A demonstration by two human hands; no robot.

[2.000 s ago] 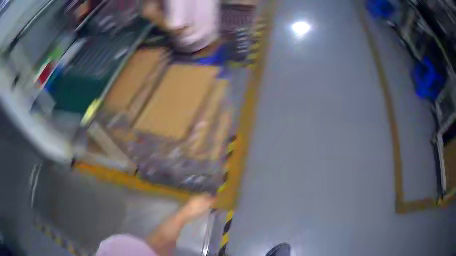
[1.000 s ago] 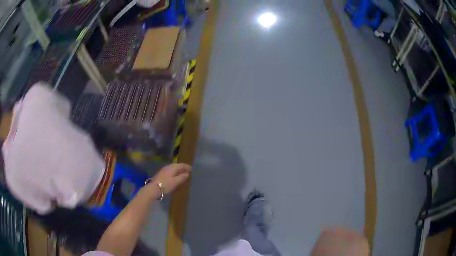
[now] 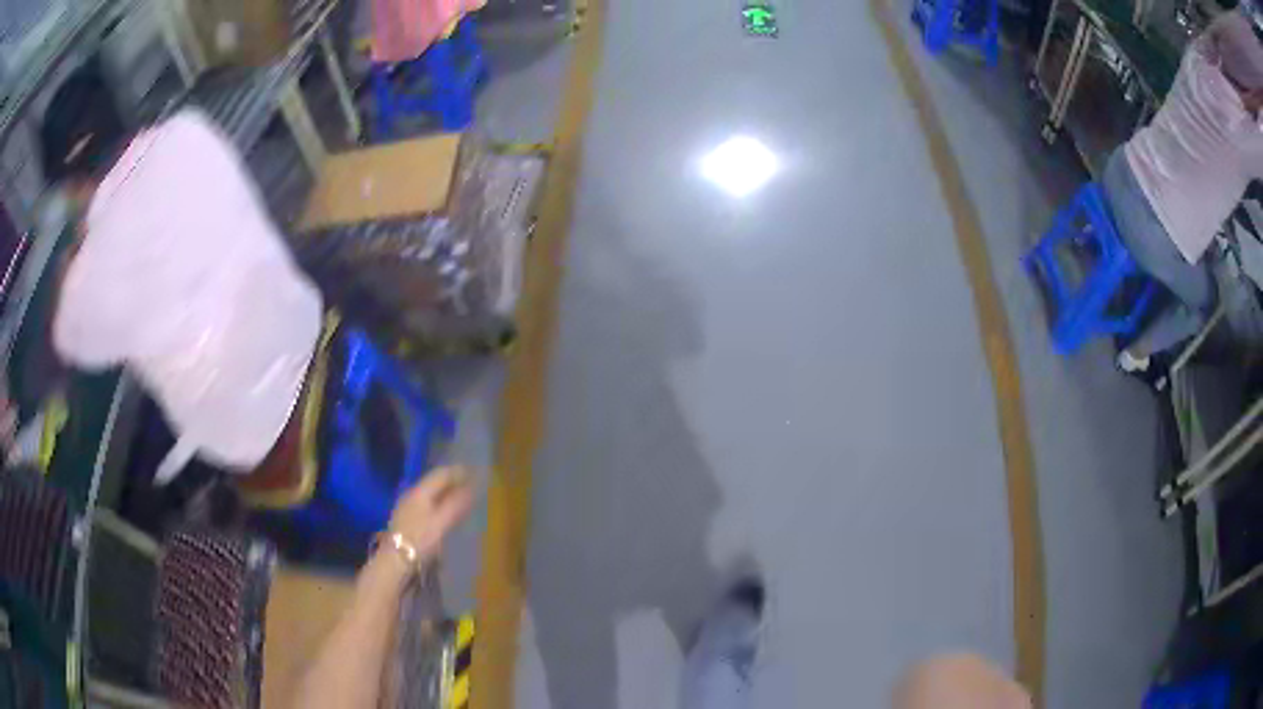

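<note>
My left hand (image 3: 434, 510) is at the lower left, with a bracelet on the wrist. It hangs above the floor beside the taped line, with its fingers curled together and nothing visible in it. A blurred skin-coloured shape at the bottom edge, right of centre, looks like my right hand (image 3: 963, 684); it is cut off and its fingers cannot be made out. A blue stool (image 3: 363, 432) stands just beyond my left hand. A brown cardboard sheet (image 3: 308, 623) beside dark trays (image 3: 208, 609) lies partly behind my left forearm.
A grey aisle floor (image 3: 803, 416) runs ahead between yellow-brown tape lines. A seated person in pale clothing (image 3: 194, 305) is at left, another (image 3: 1184, 166) at right on a blue stool (image 3: 1087, 270). A cardboard-topped stack (image 3: 388, 180) stands at left. A green-arrow floor sign (image 3: 759, 18) lies far ahead.
The view has moved forward along the aisle. The seated person at right and the floor sign have come into view. The cardboard sheet near my left forearm now shows. My left hand remains at the lower left.
</note>
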